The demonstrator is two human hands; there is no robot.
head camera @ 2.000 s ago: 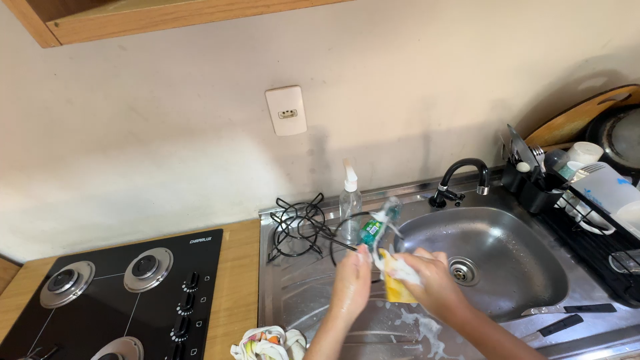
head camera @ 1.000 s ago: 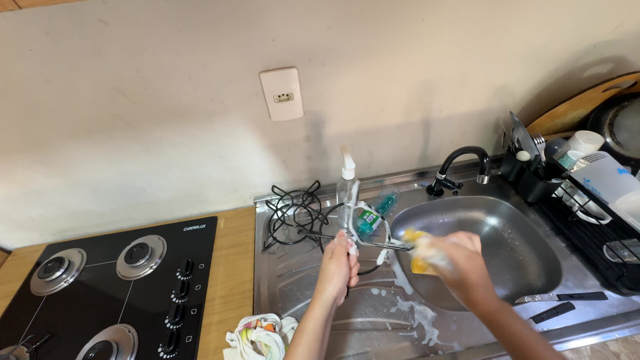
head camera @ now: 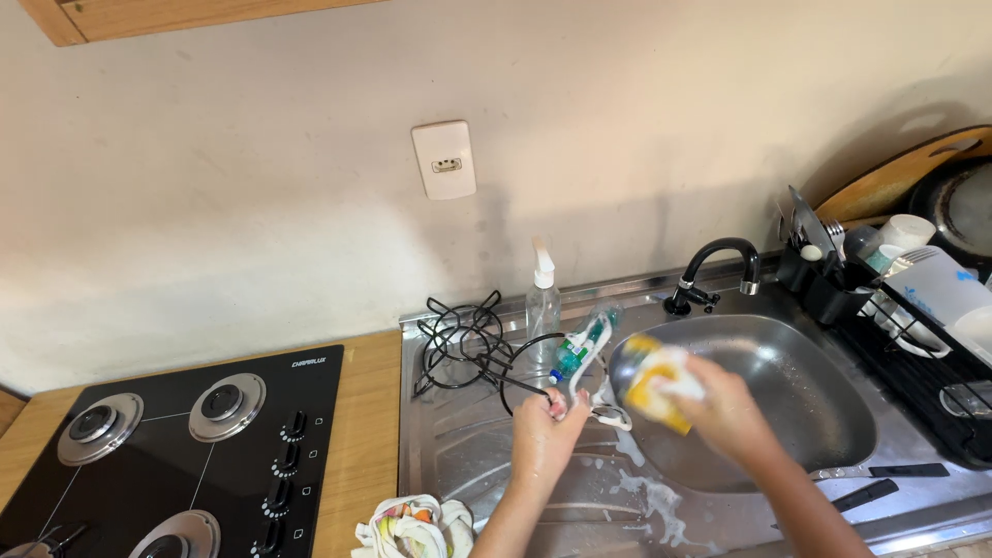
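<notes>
My left hand (head camera: 546, 434) grips a black wire burner grate (head camera: 508, 391) coated in white foam on its right side, held above the ribbed drainboard. My right hand (head camera: 717, 399) holds a foamy yellow sponge (head camera: 655, 387), blurred, over the left part of the steel sink basin (head camera: 806, 395), apart from the grate. Behind the grate lies a green dish soap bottle (head camera: 575, 353) on its side, and a clear spray bottle (head camera: 542, 306) with a white top stands beside it. More black grates (head camera: 461, 345) are piled at the drainboard's back left.
A black faucet (head camera: 717, 252) rises behind the basin. Black-handled knives (head camera: 907, 470) lie at the basin's front right. A black dish rack (head camera: 922, 387) with dishes stands at right. A crumpled cloth (head camera: 415, 527) sits at front left, beside a black gas cooktop (head camera: 178, 457).
From touching the grate's foamy part, my right hand has moved off to the right with the sponge. The grate in my left hand has turned. The green bottle stays behind it.
</notes>
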